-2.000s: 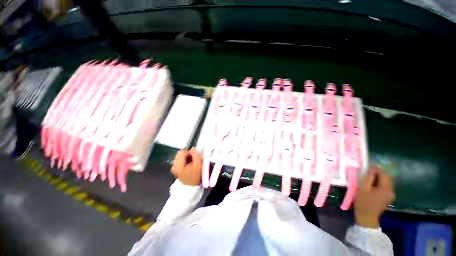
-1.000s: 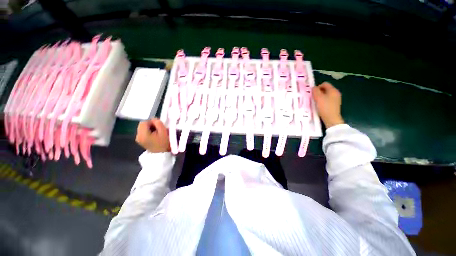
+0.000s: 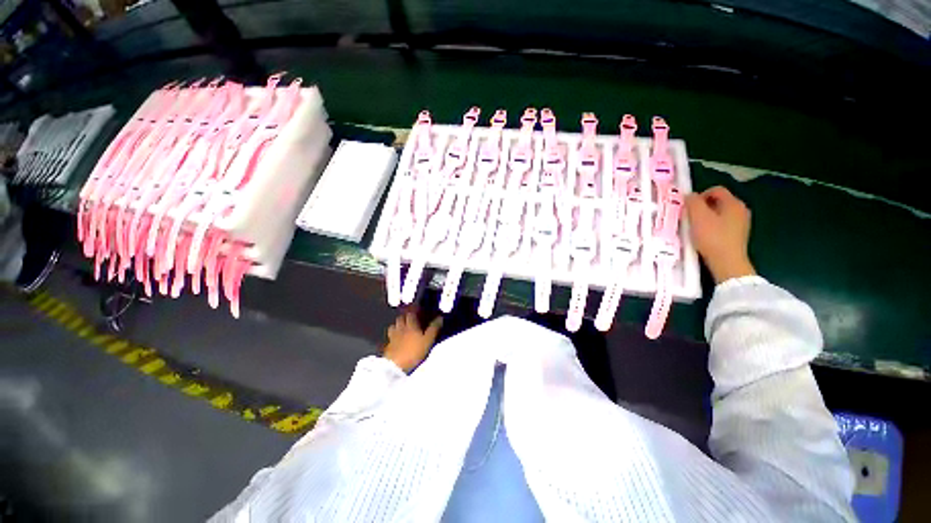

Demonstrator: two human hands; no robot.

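Note:
A white foam tray [image 3: 690, 271] lies on the green bench in front of me. It holds a row of several pink strap watches [image 3: 587, 184], buckle ends past the far edge and strap tails over the near edge. My right hand [image 3: 721, 231] has its curled fingers on the tray's right edge, beside the rightmost watch; its fingertips are partly hidden. My left hand [image 3: 411, 342] is off the tray, below its near left corner, close to my coat, with nothing seen in it and its fingers a little apart.
A stack of white trays [image 3: 291, 194] with pink straps stands on the bench to the left. A plain white block [image 3: 350, 191] lies between stack and tray. Trays with dark-striped straps [image 3: 66, 143] are at the far left. A blue-purple stool [image 3: 873, 465] is at lower right.
My left hand has let go of the tray's left corner and moved down towards my body. My right hand is still at the right edge. The view has shifted.

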